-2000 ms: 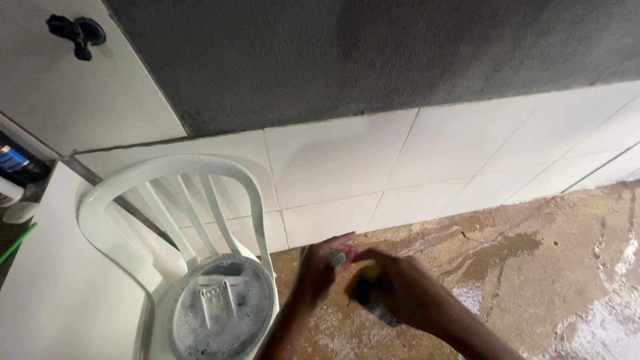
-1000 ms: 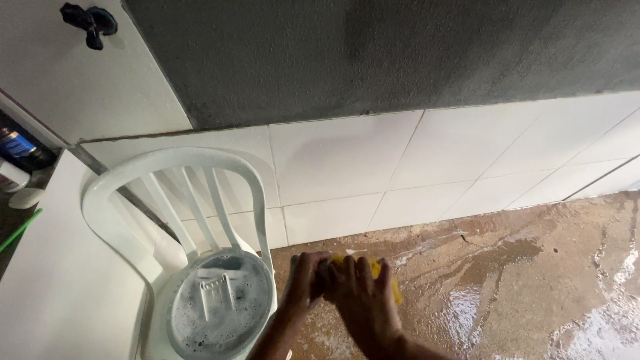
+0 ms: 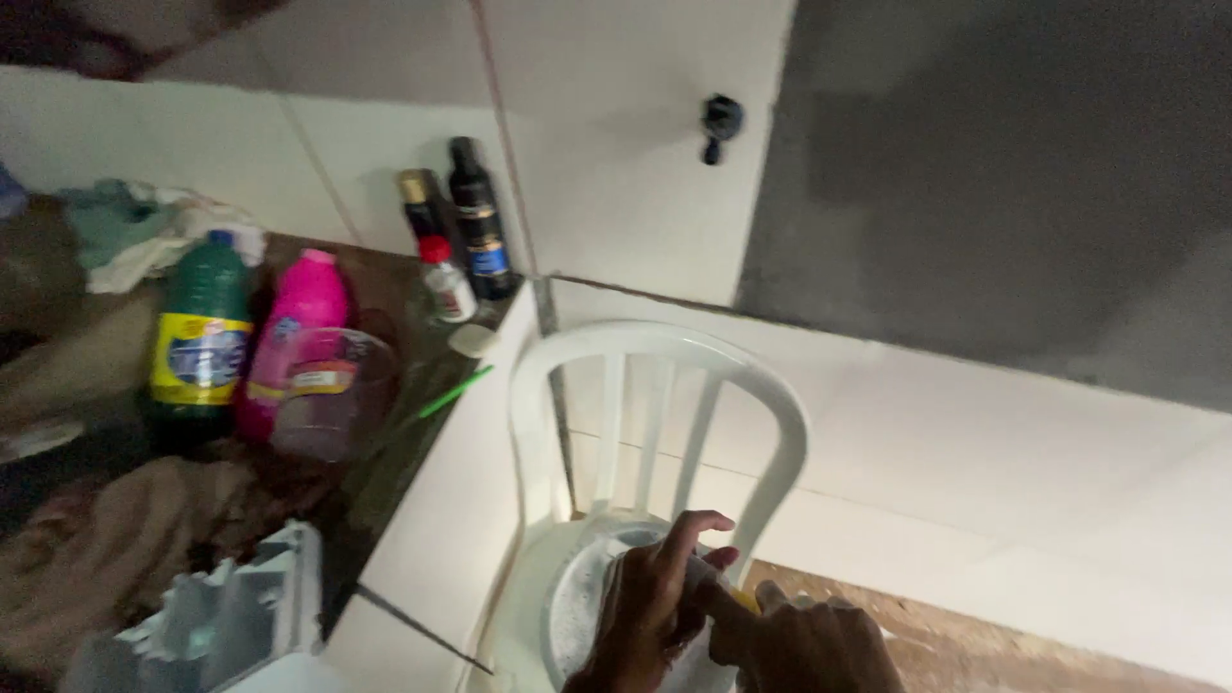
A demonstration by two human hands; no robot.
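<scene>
My left hand [image 3: 654, 602] is over a round tub of soapy water [image 3: 575, 616], which rests on the seat of a white plastic chair [image 3: 794, 428]. Its index finger and thumb are spread around a small pale item that is too blurred to name. Close against it on the right, my right hand [image 3: 804, 640] is closed on something yellow [image 3: 745, 600], mostly hidden by the fingers. The white piece seen in the tub before is hidden behind my hands.
On the ledge at left stand a green bottle [image 3: 202, 337], a pink bottle [image 3: 303, 308], a clear plastic cup [image 3: 332, 404], dark bottles [image 3: 478, 221] and a red-capped bottle [image 3: 448, 284]. A grey plastic container [image 3: 241, 616] lies lower left. A tap [image 3: 722, 117] juts from the wall.
The view has swung left, showing more of the ledge. My hands, which were over the wet floor right of the chair, are now at the tub.
</scene>
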